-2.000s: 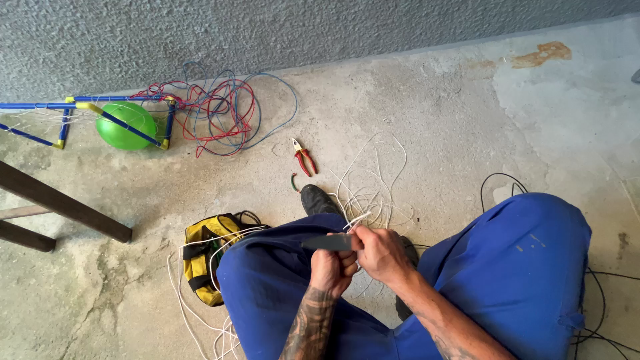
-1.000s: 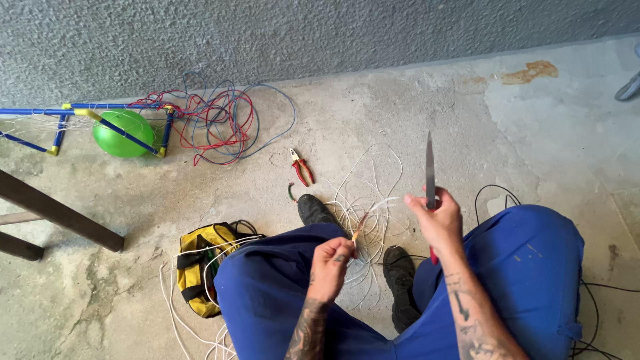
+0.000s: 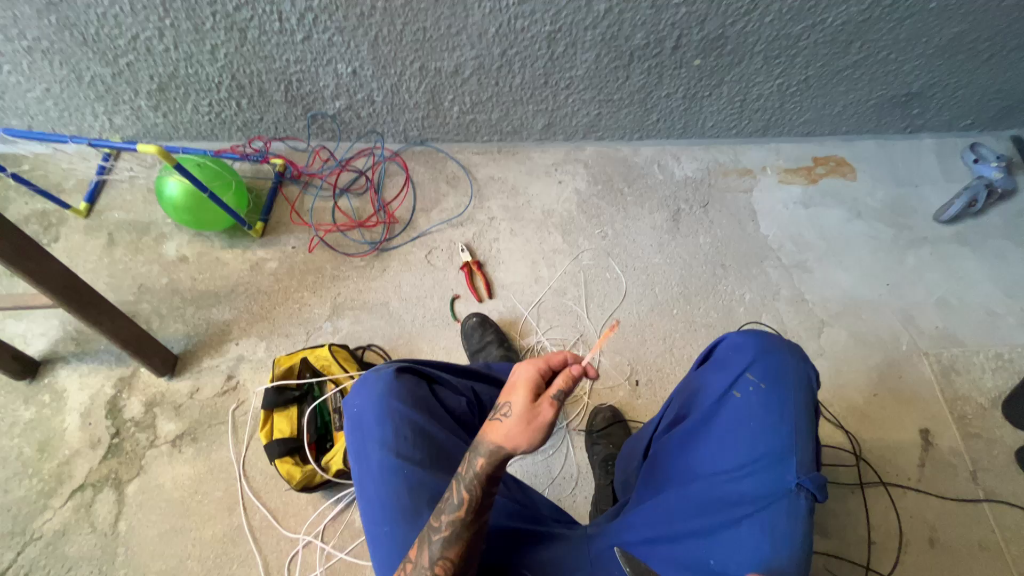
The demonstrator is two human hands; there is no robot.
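Between thumb and fingers, my left hand pinches a white cable end whose tip looks orange or copper coloured. White cable lies in loose coils on the floor beneath it, around my shoes. At the bottom edge, only the tip of a dark knife blade shows above my lap. My right hand is almost wholly out of the frame, with at most a sliver of skin at the bottom edge. Combination pliers with red handles lie on the concrete, beside a short green piece.
A yellow and black tool bag stands by my left knee. Red and blue wires lie near the wall, next to a green balloon and a blue tube frame. Dark wooden legs are at left, black cables and blue sandals at right.
My right hand, which held the knife upright one second ago, has dropped to the bottom edge. My left hand has moved up and right with the cable end.
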